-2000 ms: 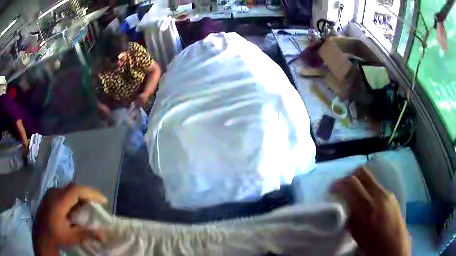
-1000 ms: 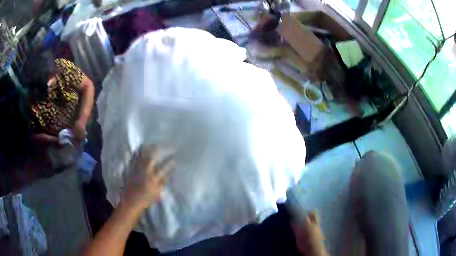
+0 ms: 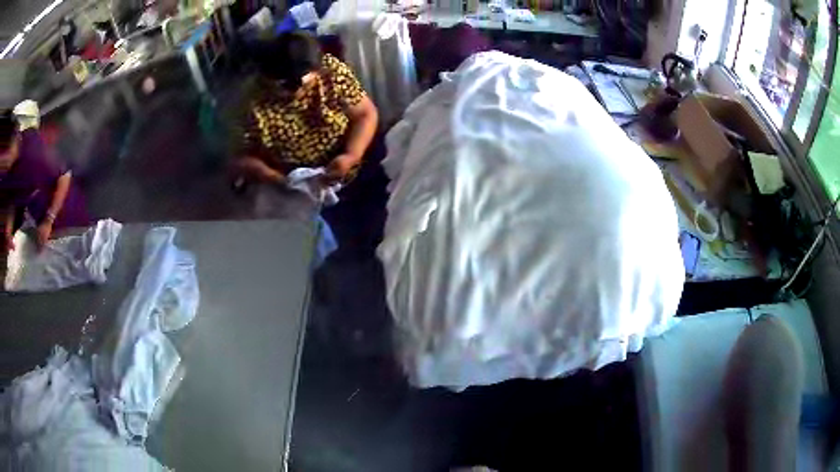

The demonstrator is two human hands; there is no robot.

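A tall mound of white garments point(image 3: 530, 230) stands in the middle of the view, its layers smooth and lightly creased. Crumpled white garments point(image 3: 152, 323) lie on the large grey worktable point(image 3: 244, 341) at the left, with a bigger heap point(image 3: 64, 415) at the lower left. The bare padded pressing form point(image 3: 764, 396) stands over the pale padded table point(image 3: 686, 378) at the lower right. Neither of my hands can be made out; only a tiny skin-coloured patch shows at the bottom edge, too small to tell.
A person in a yellow and black patterned top point(image 3: 309, 115) holds white cloth beyond the worktable. Another person in purple point(image 3: 41, 180) is at the far left. A cluttered side table point(image 3: 663, 120) with a cardboard box point(image 3: 714, 129) stands by the window.
My hands held a white garment, then my left hand lay on the mound; now both have left the view. The view has turned left, and the mound sits further right.
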